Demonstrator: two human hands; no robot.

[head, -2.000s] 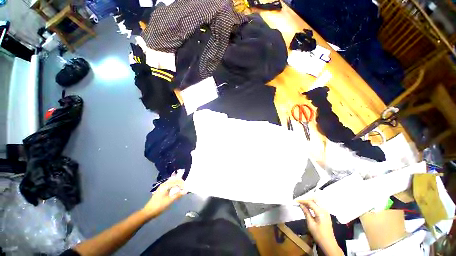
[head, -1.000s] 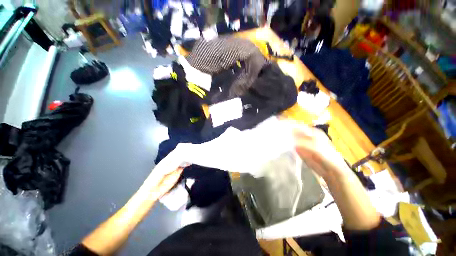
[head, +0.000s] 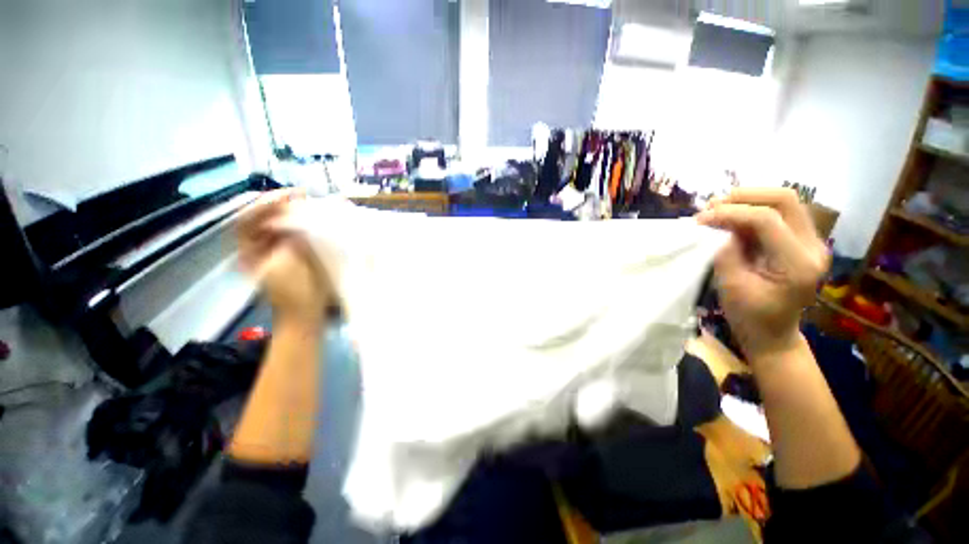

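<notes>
A thin white cloth (head: 510, 319) hangs stretched between my raised hands in the middle of the view. My left hand (head: 282, 250) is blurred and holds its upper left corner. My right hand (head: 767, 255) pinches its upper right corner between thumb and fingers. The lower edge hangs loose and is blurred, lowest at the left. The cloth hides much of the table behind it. A black garment (head: 653, 478) shows on the table below the cloth.
Red-handled scissors (head: 750, 497) lie on the table at the lower right. A wooden chair (head: 903, 372) stands at the right. A plotter (head: 159, 239) and a black heap (head: 159, 425) are at the left. A clothes rail (head: 600, 165) stands at the back.
Both hands have risen from over the table to about head height, spreading the white cloth upright between them. The view has tilted up from the table to the room.
</notes>
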